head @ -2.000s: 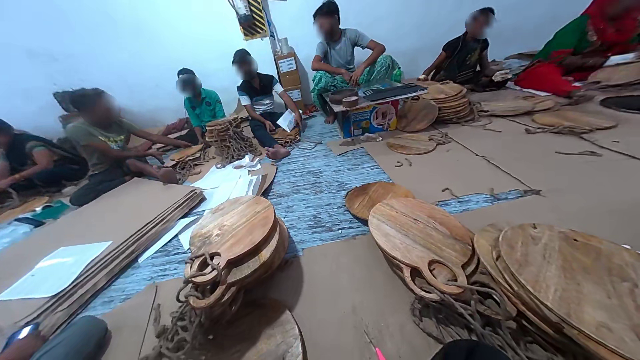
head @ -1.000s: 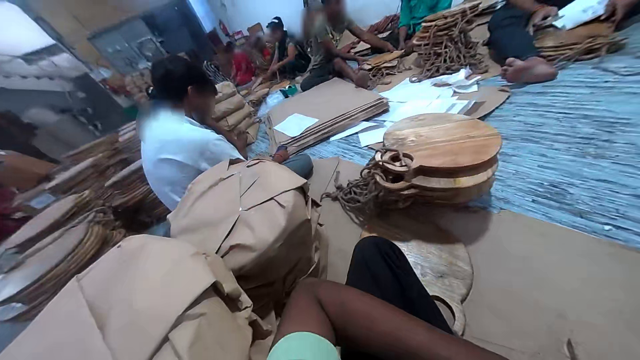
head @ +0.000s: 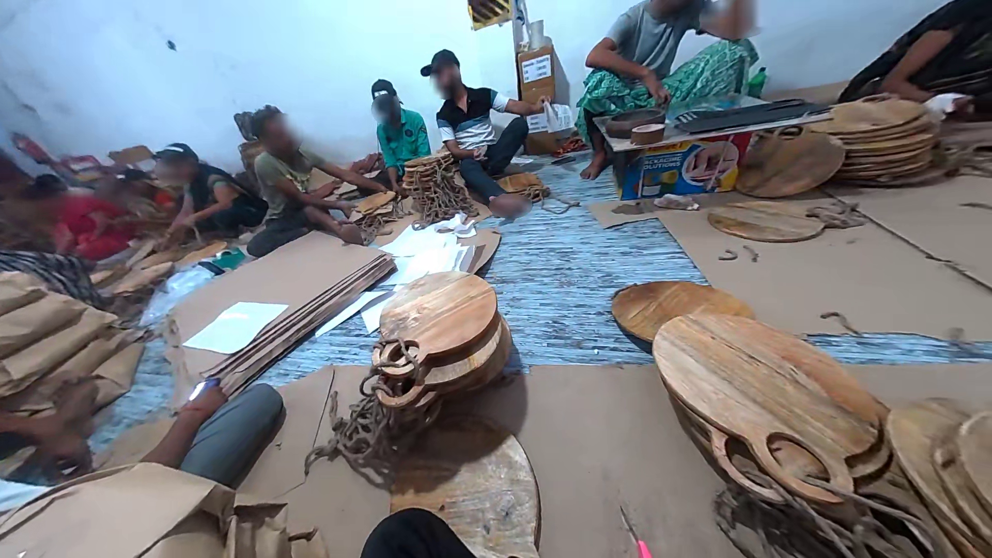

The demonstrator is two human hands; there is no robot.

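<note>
Neither my left hand nor my right hand shows in the head view. A dark-clothed knee (head: pixel 417 535) juts in at the bottom middle. Past it a round wooden board (head: pixel 473 480) lies on the brown cardboard, beside a stack of round wooden boards (head: pixel 442 310) with ring handles and knotted rope (head: pixel 364 434). At the right, a second stack of round boards (head: pixel 759 380) has rope tangled about its handles, and more boards (head: pixel 922 457) lie at the right edge. A tool with a pink handle (head: pixel 643 549) rests on the cardboard, cut off by the bottom edge.
Paper-wrapped bundles (head: pixel 108 511) stand at the lower left, near a co-worker's arm (head: pixel 186 426). Stacked cardboard sheets (head: pixel 287 294) and white papers (head: pixel 422 252) lie beyond. Several people sit along the wall, near a low table on a printed box (head: pixel 682 167) and more board stacks (head: pixel 880 143).
The view has swung right from the wrapped bundles back to the board stacks. A bent arm or leg seen low in the frame one second ago no longer shows.
</note>
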